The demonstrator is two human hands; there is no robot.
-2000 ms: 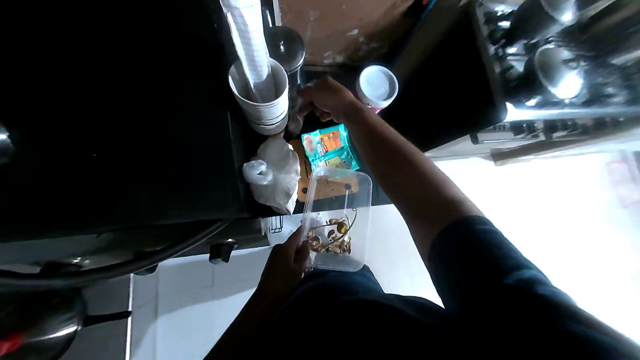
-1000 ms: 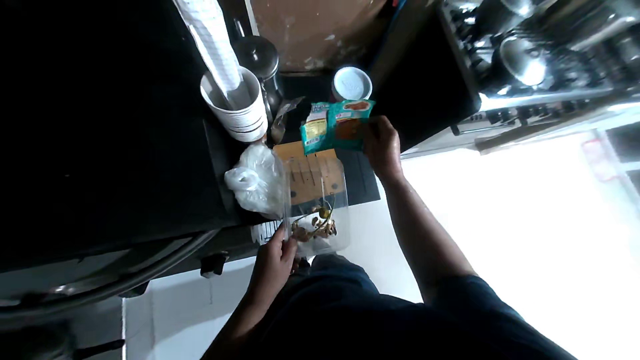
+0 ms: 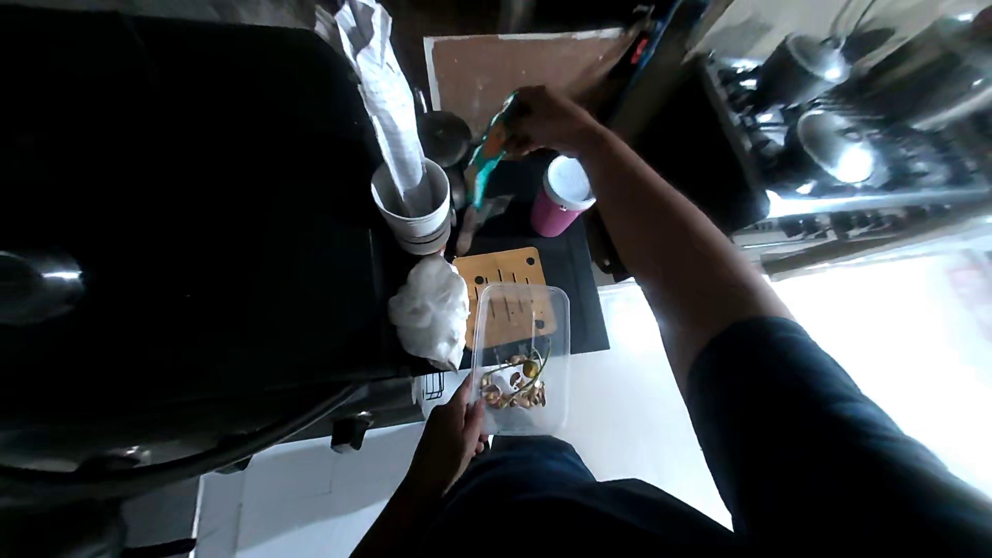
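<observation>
My left hand (image 3: 457, 426) grips the near left edge of a clear plastic container (image 3: 562, 364), which holds brown pieces and a green stem with a small yellowish item (image 3: 530, 369). The container's far part overlaps a tan slotted board (image 3: 502, 267). Further off, my right hand (image 3: 542, 120) holds a teal and orange packet (image 3: 487, 159), seen nearly edge-on, above the counter near a dark round lid. A pink jar with a white lid (image 3: 567, 183) stands below and right of that hand. To the board's left lies a white plastic bag (image 3: 432, 310).
Stacked white cups (image 3: 415, 221) with a tall crumpled white sleeve (image 3: 387, 101) stand behind the bag. A large black surface (image 3: 186, 194) fills the left. At the right is a stove (image 3: 860, 194) with metal pots (image 3: 837, 147). A brown panel (image 3: 519, 70) is at the back.
My right hand has carried the teal packet away from the board toward the back of the counter. Two seconds ago the packet lay by the board. My left hand has kept hold of the container.
</observation>
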